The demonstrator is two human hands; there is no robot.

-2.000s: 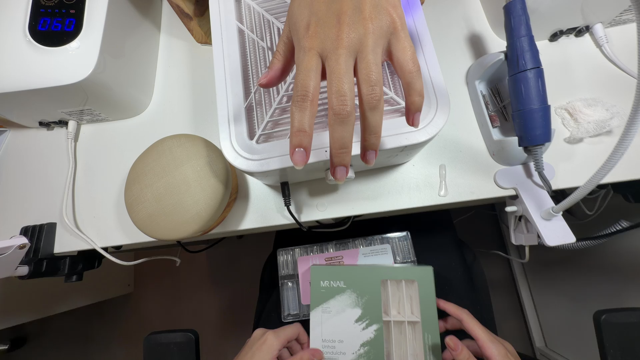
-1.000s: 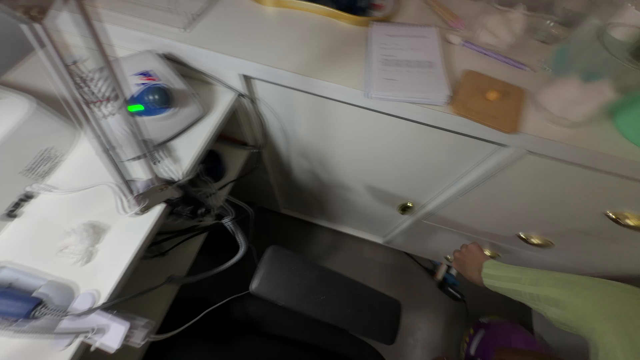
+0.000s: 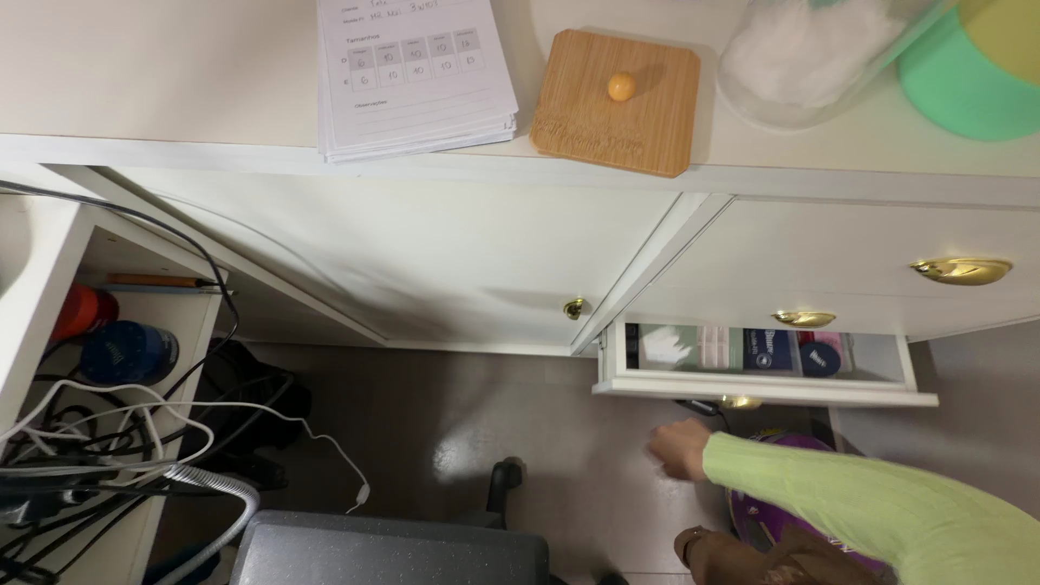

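My right hand [image 3: 681, 449], in a light green knit sleeve, is blurred by motion, its fingers curled. It is just below the front of a pulled-out white drawer [image 3: 764, 388], a little apart from its brass handle [image 3: 739, 402]. I cannot tell whether it holds anything. Inside the drawer lie a pale green box [image 3: 678, 345] with a white patch and pale strips, a dark blue package [image 3: 768, 349] and a round dark blue lid or jar [image 3: 821, 358]. My left hand is out of view.
Paper forms [image 3: 418, 81], a square wooden lid [image 3: 615, 101] and a glass jar [image 3: 800, 65] stand on the cabinet top. Below are tangled cables [image 3: 89, 439], a black armrest [image 3: 390, 552], a purple bag-like object [image 3: 756, 504] and brown fabric or leather [image 3: 756, 561].
The view has swung from the desk to the white cabinet. Two seconds ago both my hands were at a green box; a second ago my right hand was at the drawer, which is now open.
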